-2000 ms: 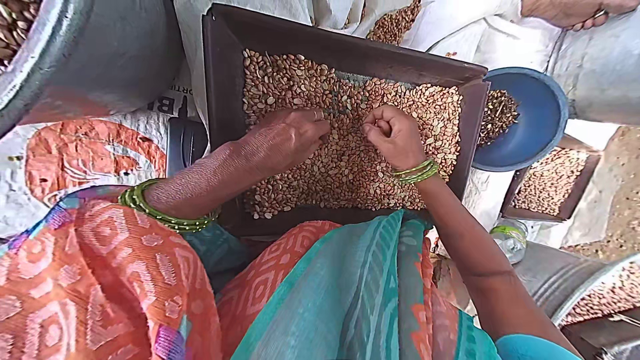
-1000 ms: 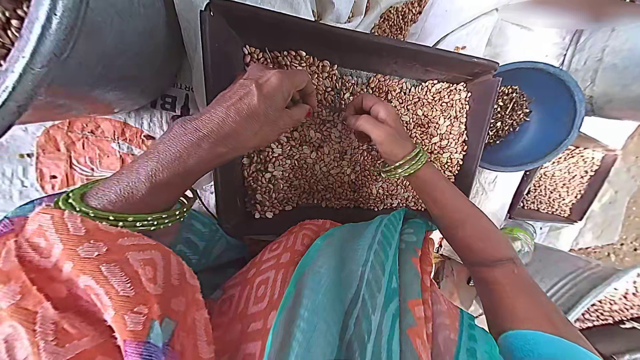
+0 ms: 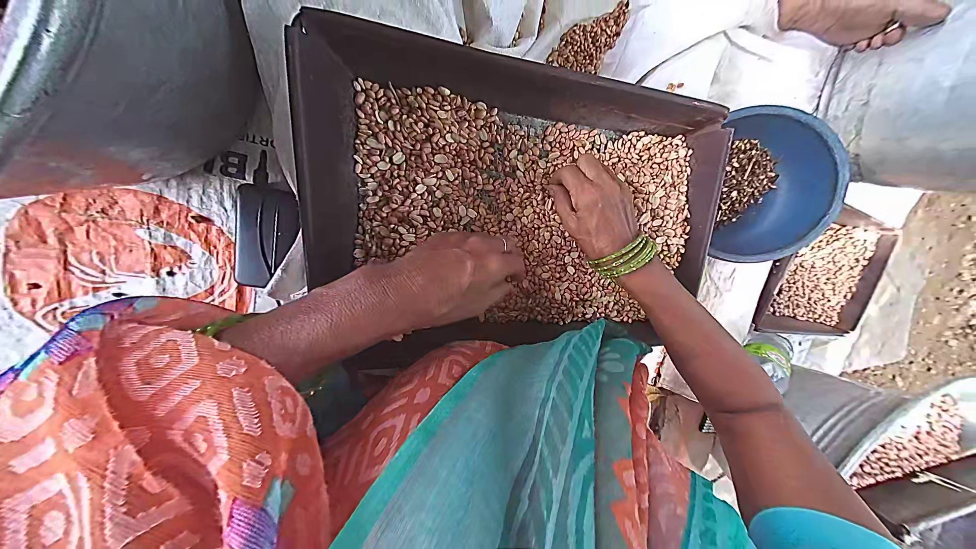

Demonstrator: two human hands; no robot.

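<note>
A dark brown rectangular tray point(image 3: 503, 72) lies across my lap, with a spread of reddish and pale shelled peanuts point(image 3: 427, 168) in it. Low in the tray's middle, my left hand point(image 3: 457, 278) rests on the peanuts with its fingers curled down; a ring is on one finger, and the fingertips are partly hidden. Above and to the right of it, my right hand point(image 3: 595, 202), with green bangles at the wrist, is over the peanuts with fingers bent and thumb near the fingertips. Whether either hand pinches a peanut cannot be made out.
A blue bowl point(image 3: 808, 183) with dark brown bits stands against the tray's right side. Beyond it is a smaller tray point(image 3: 869, 282) of peanuts. Metal containers stand at upper left point(image 3: 137, 91) and lower right point(image 3: 831, 412). Another person's foot point(image 3: 846, 19) is at upper right.
My left hand has come down from the tray's upper left to its lower middle. My right hand has shifted a little to the right over the peanuts.
</note>
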